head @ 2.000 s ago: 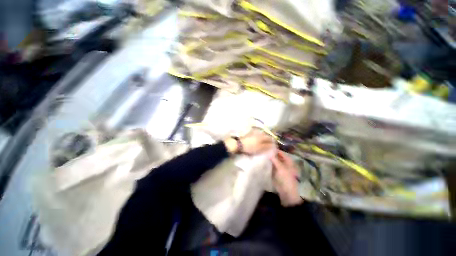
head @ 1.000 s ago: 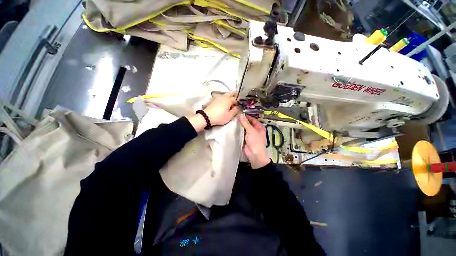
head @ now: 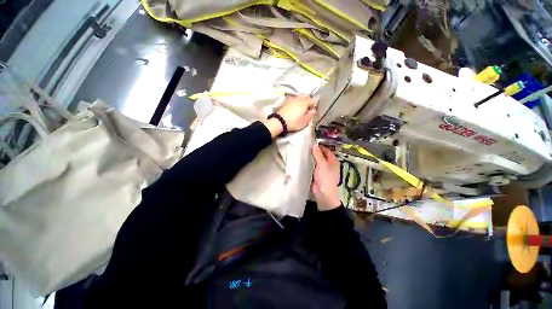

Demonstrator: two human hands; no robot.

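Note:
A beige canvas bag body (head: 263, 172) lies at the left end of the white sewing machine head (head: 448, 114) and hangs towards my lap. My left hand (head: 296, 113) grips its edge beside the needle area (head: 339, 130). My right hand (head: 325, 172) pinches the same edge just nearer to me. Yellow binding tape (head: 393, 166) runs from the right across the machine bed to the needle area. A yellow tape end (head: 221, 94) sticks out left of the bag. The needle tip is hidden.
Yellow-edged bags (head: 260, 27) are heaped behind the machine. Unbound beige bags (head: 78, 187) lie at left by the metal-topped surface (head: 138, 57). Dark scissors handles (head: 349, 175) lie right of my right hand. An orange-yellow tape reel (head: 522, 238) stands at far right.
The view has steadied and shifted, so the machine sits further right. Both hands remain on the bag edge. The hanging cloth is folded differently, and a tape loop now droops over the bed's front edge.

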